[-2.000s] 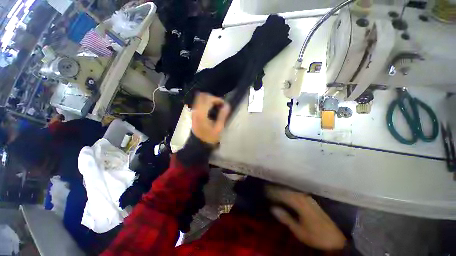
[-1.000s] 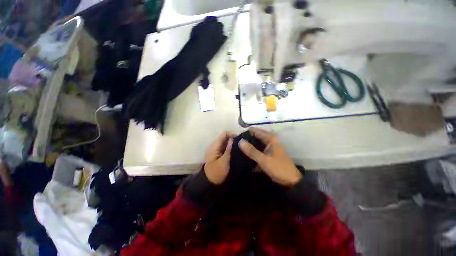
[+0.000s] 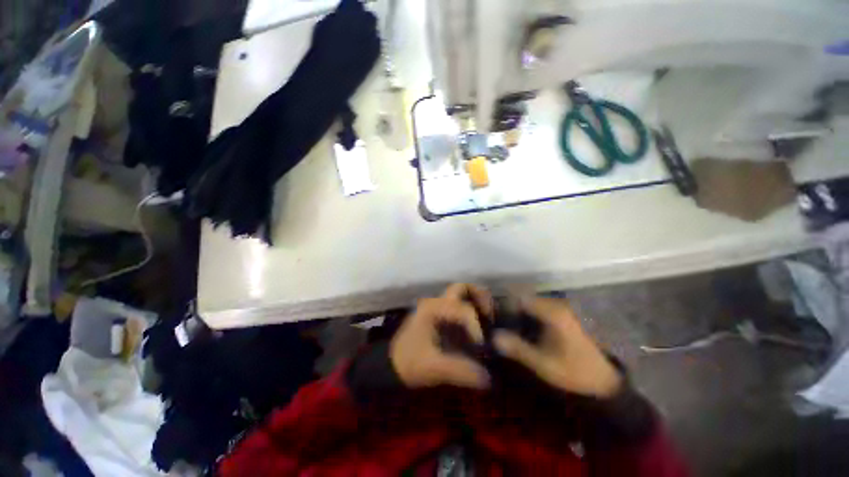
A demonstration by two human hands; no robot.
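Note:
My left hand (image 3: pixel 437 341) and my right hand (image 3: pixel 560 347) hold a small black garment piece (image 3: pixel 493 321) between them, just below the table's front edge. Both hands are blurred, and much of the dark piece merges with the dark cuffs and lap. The sewing machine (image 3: pixel 633 47) stands behind, with its presser foot area (image 3: pixel 479 144) above the needle plate and an orange-yellow block (image 3: pixel 478 172) beside it. A bundle of black strips (image 3: pixel 289 126) lies left of the machine, with a white tag (image 3: pixel 354 169) beside it.
Green-handled scissors (image 3: pixel 603 138) lie right of the needle. Black thread snips (image 3: pixel 676 161), a brown patch (image 3: pixel 745 188) and a black card with white figures (image 3: pixel 824 203) lie further right. White cloth (image 3: pixel 107 401) and black pieces (image 3: pixel 219 382) are below left of the white table (image 3: pixel 307 270).
My left hand has left the black bundle and joined my right hand on the black piece. Since one second ago, both hands have moved down from the table edge. The view has shifted too.

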